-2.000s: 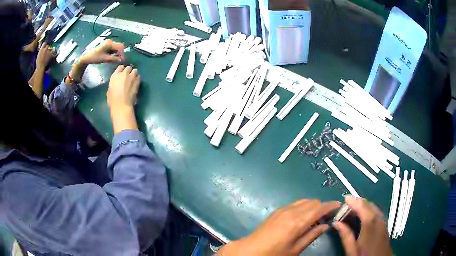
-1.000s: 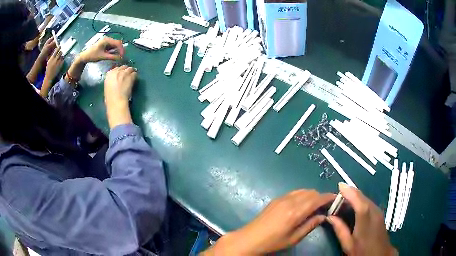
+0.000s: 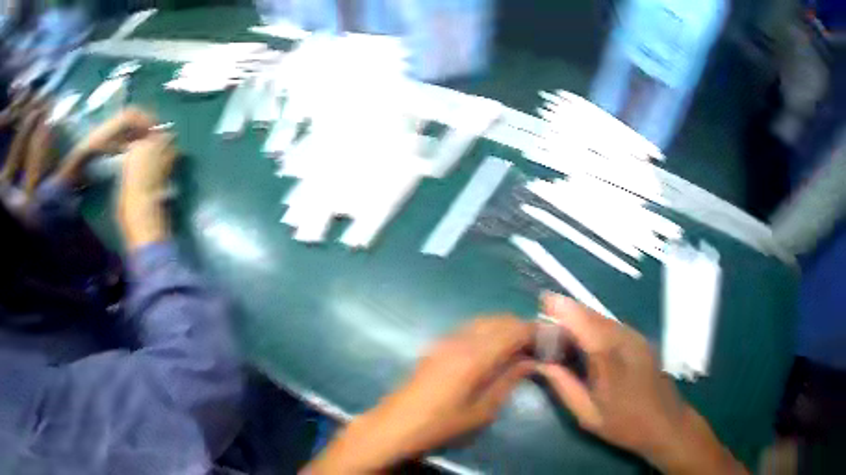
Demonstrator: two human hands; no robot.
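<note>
My left hand [image 3: 478, 366] and my right hand [image 3: 608, 371] meet above the bench near its front edge. Between their fingertips they hold a short whitish piece [image 3: 549, 340], mostly hidden and blurred; it looks like a white tube. Just beyond my hands a slim white stick [image 3: 561, 276] lies on the bench. A blurred patch of small dark springs [image 3: 508, 209] lies behind it. A single white tube [image 3: 467, 206] lies left of the springs. Assembled tubes [image 3: 690, 311] lie side by side at the right.
A large heap of white tubes [image 3: 348, 139] lies left of centre, and flat white sticks [image 3: 603, 176] at the right. Blue-white boxes [image 3: 659, 56] stand at the back. A person in a blue-grey jacket [image 3: 176, 343] works at the left. The glossy green bench [image 3: 306, 288] has a pale back rail.
The whole view has shifted and blurred, so the bench things appear further left and up. My hands stay together around the whitish piece.
</note>
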